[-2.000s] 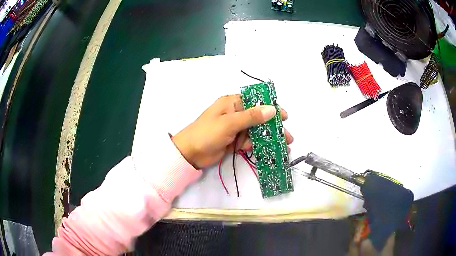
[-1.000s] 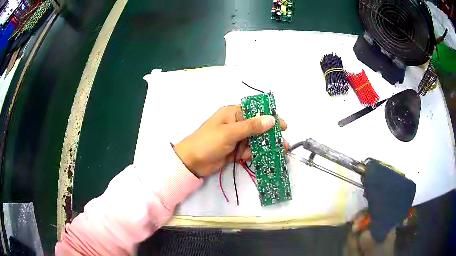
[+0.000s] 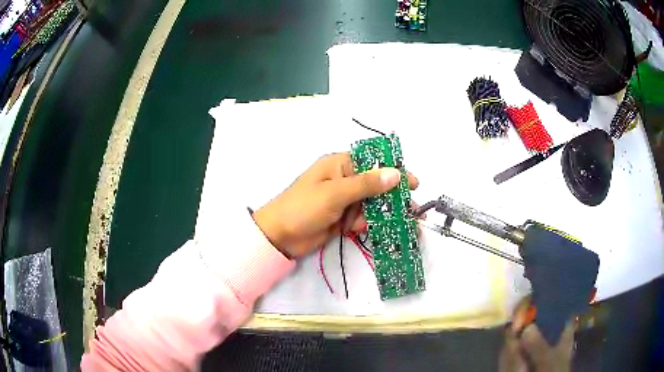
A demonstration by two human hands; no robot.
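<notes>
My left hand (image 3: 327, 196) holds a narrow green circuit board (image 3: 393, 243), solder side up, thumb on its face and fingers behind its right edge. Red and black lead wires (image 3: 344, 265) hang below my hand, and one black wire sticks out at the board's top. My right hand (image 3: 537, 341), partly hidden and blurred at the bottom edge, grips the dark blue-grey soldering gun (image 3: 559, 272). The gun's bent tip is at the board's right edge, near my fingertips; whether it touches is unclear.
White sheets lie on the dark green bench (image 3: 255, 43). At right are a black wire bundle (image 3: 487, 107), red wire bundle (image 3: 529, 127), dark tweezers (image 3: 520, 168), black dish (image 3: 587, 167) and fan (image 3: 579, 40). Another board (image 3: 411, 13) lies at the top. A clear bag (image 3: 33, 290) is at lower left.
The gun's tip has moved slightly up along the board's right edge. The clear bag at lower left shows more, with a dark item on it. My left hand and the board have barely moved since one second ago.
</notes>
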